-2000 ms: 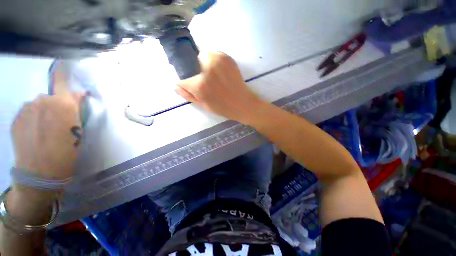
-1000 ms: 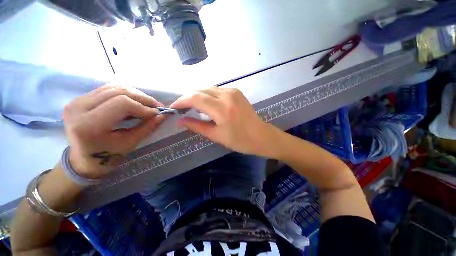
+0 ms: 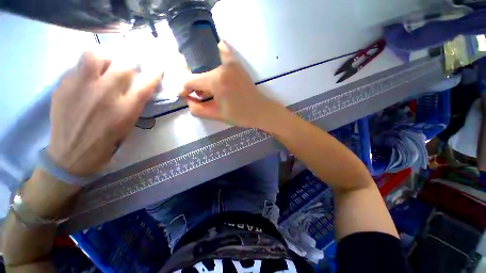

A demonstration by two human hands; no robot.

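Observation:
My left hand (image 3: pixel 93 109) is on the white table left of the needle area, fingers pointing up and right over a grey-blue fabric piece (image 3: pixel 26 141) that stretches out to the left. My right hand (image 3: pixel 226 93) is below the grey cylindrical attachment (image 3: pixel 194 42), thumb and fingertips pinched at the fabric's right end, in bright glare. The edge between the hands is washed out. The machine head (image 3: pixel 80 13) is above both hands, at the top left.
Red-handled snips (image 3: pixel 361 59) lie at the right, near purple-blue fabric (image 3: pixel 426 32). A measuring tape band (image 3: pixel 213 149) runs along the front edge. Blue crates (image 3: pixel 367 141) with grey-blue pieces (image 3: pixel 407 149) stand below.
Both hands have moved up from the table's front area towards the needle, with the fabric. They were pinching an edge together; now they are apart, the left one flatter over the piece.

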